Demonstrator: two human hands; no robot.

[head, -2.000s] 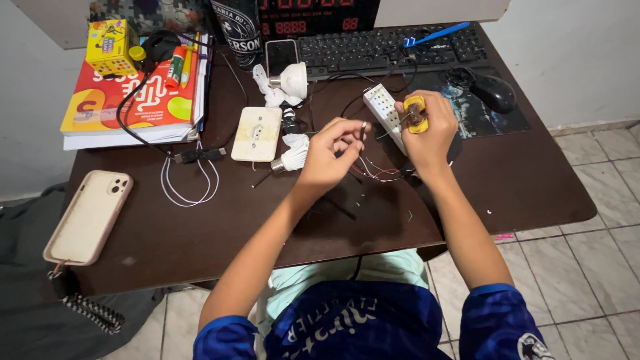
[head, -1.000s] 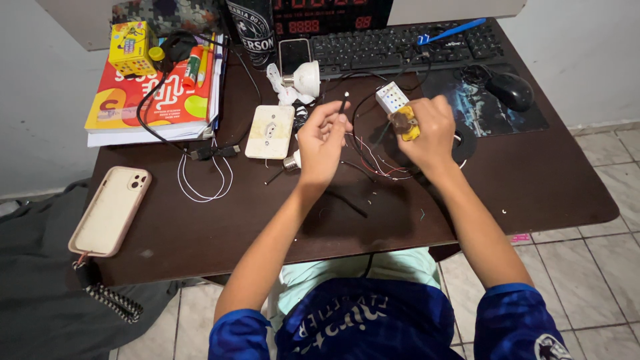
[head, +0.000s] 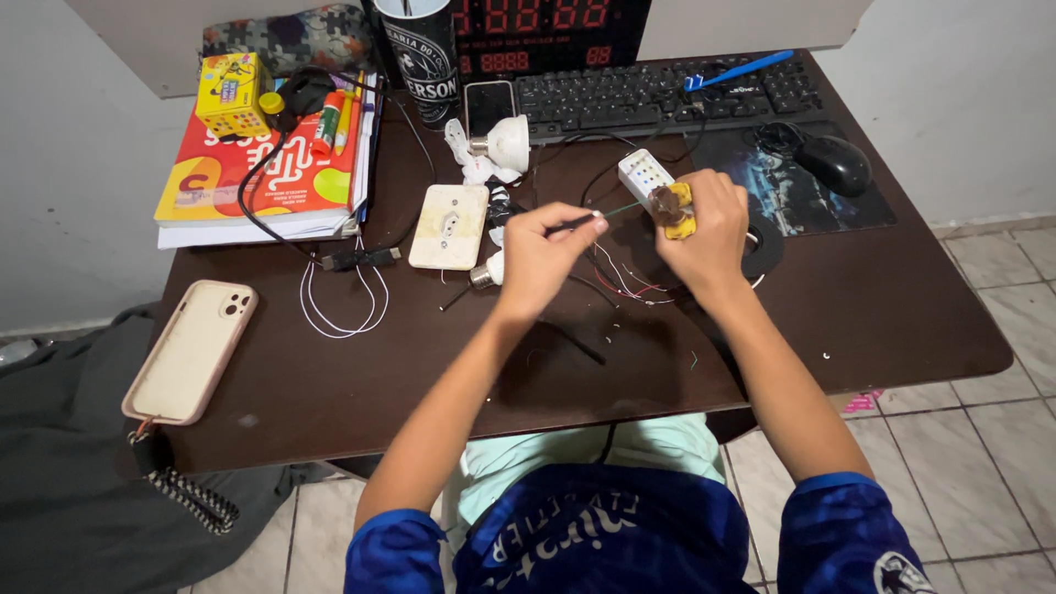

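Observation:
My left hand [head: 549, 247] pinches a dark cable [head: 575, 223] with a pale tip between thumb and fingers. A thin green wire [head: 624, 209] runs from there toward my right hand [head: 711, 231]. That hand is closed on a yellow and brown tool [head: 675, 211], whose kind I cannot tell; its far parts lie behind my fingers. Just beyond it is a white strip with several holes [head: 646, 173]. Left of my left hand are a white wall socket plate [head: 450, 227] and a small bulb [head: 488, 271]. Red and white thin wires [head: 631, 285] lie between my forearms.
A larger white bulb [head: 506, 144], a phone [head: 489, 107] and a black keyboard [head: 594, 97] with a blue toothbrush [head: 742, 69] are at the back. A mouse [head: 835, 165] is right, black tape [head: 763, 247] beside my right hand. Books [head: 264, 186] and a cased phone [head: 191, 351] are left.
My hands stay over the middle of the table, the tool still in the right one. The green wire between them now shows plainly. The view has shifted slightly.

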